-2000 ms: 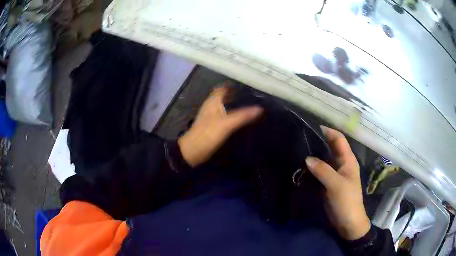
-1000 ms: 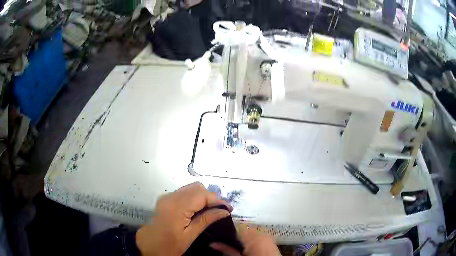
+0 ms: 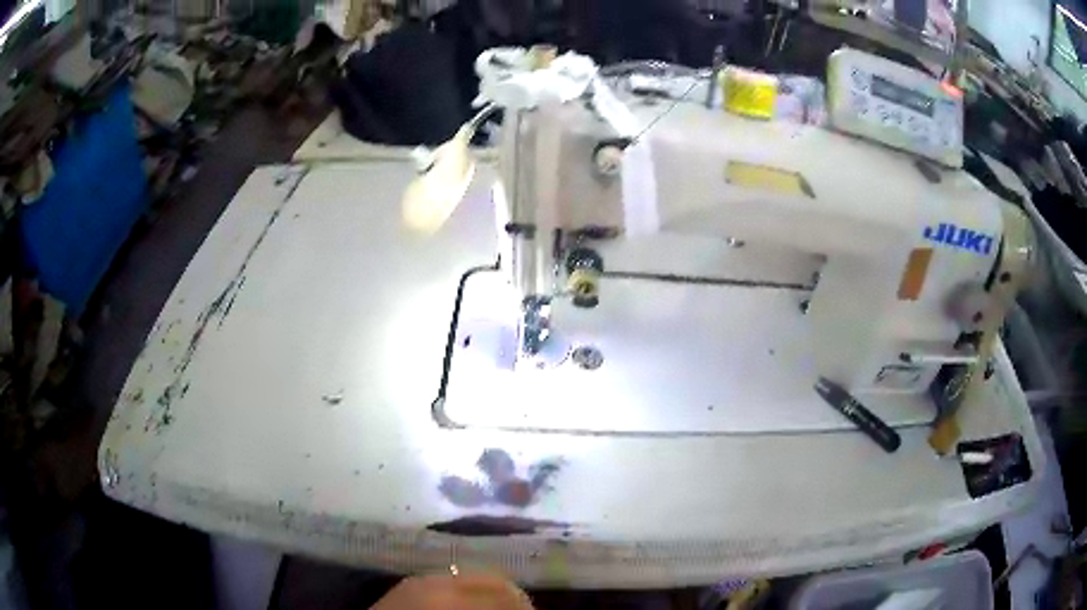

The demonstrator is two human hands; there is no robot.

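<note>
My left hand (image 3: 453, 593) is cut off by the bottom edge; only its blurred upper part shows, below the table's front edge, and what it holds is hidden. My right hand is out of the picture. The white sewing machine (image 3: 691, 197) stands on the worn white table (image 3: 286, 358). Its presser foot (image 3: 536, 328) shows no cloth under it. The tension dial (image 3: 584, 284) is right of the needle area.
A slim dark tool (image 3: 861, 415) lies at the table's right side. A control box (image 3: 896, 105) sits behind the machine head. A pale plastic bin (image 3: 894, 586) is below the front right edge. Dark cloth (image 3: 405, 89) lies behind the table. A blue panel (image 3: 86, 203) is at left.
The view has swung up from the lap to the machine. Both hands and the dark cloth were visible a second ago; now the cloth and my right hand are out of view.
</note>
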